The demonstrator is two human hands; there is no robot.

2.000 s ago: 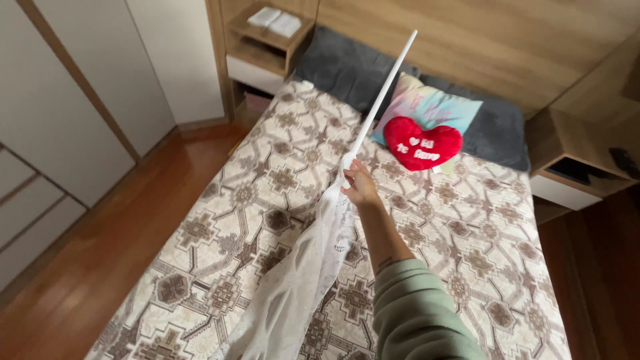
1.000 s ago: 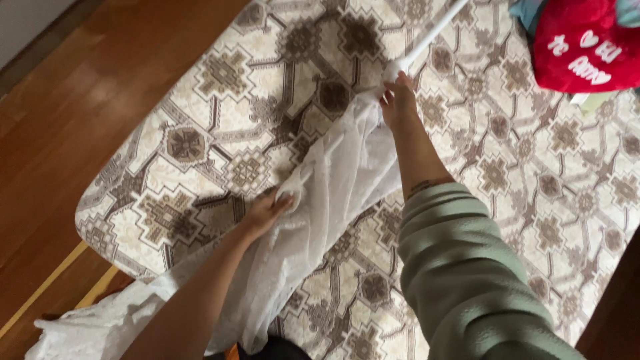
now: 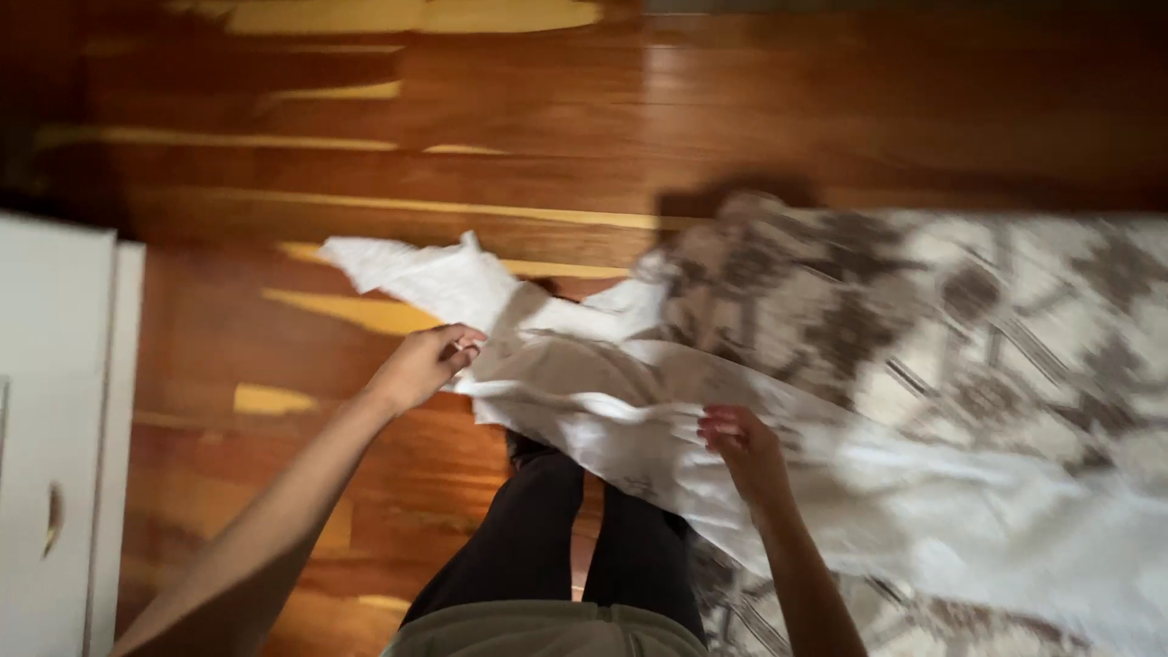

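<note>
A sheer white fabric (image 3: 867, 456), like a curtain, stretches from the patterned bedspread (image 3: 985, 365) at the right over the bed's end, and its loose white end (image 3: 411, 274) hangs above the wooden floor. My left hand (image 3: 429, 365) pinches the fabric's near edge at the left. Fingers bent, my right hand (image 3: 744, 447) grips the same edge farther right, beside the bed. A folded ridge of cloth runs between both hands. The white rod seen earlier is out of view.
Wooden floor (image 3: 511, 100) with streaks of light lies beyond the fabric. A white furniture piece (image 3: 55, 438) with a handle stands at the left edge. My legs (image 3: 511, 538) in dark trousers are just below the fabric, close to the bed's end.
The view has swung from the pillows to the foot of the bed. My right hand has left the fabric's gathered top by the rod and now holds its edge; my left hand is nearer the loose end.
</note>
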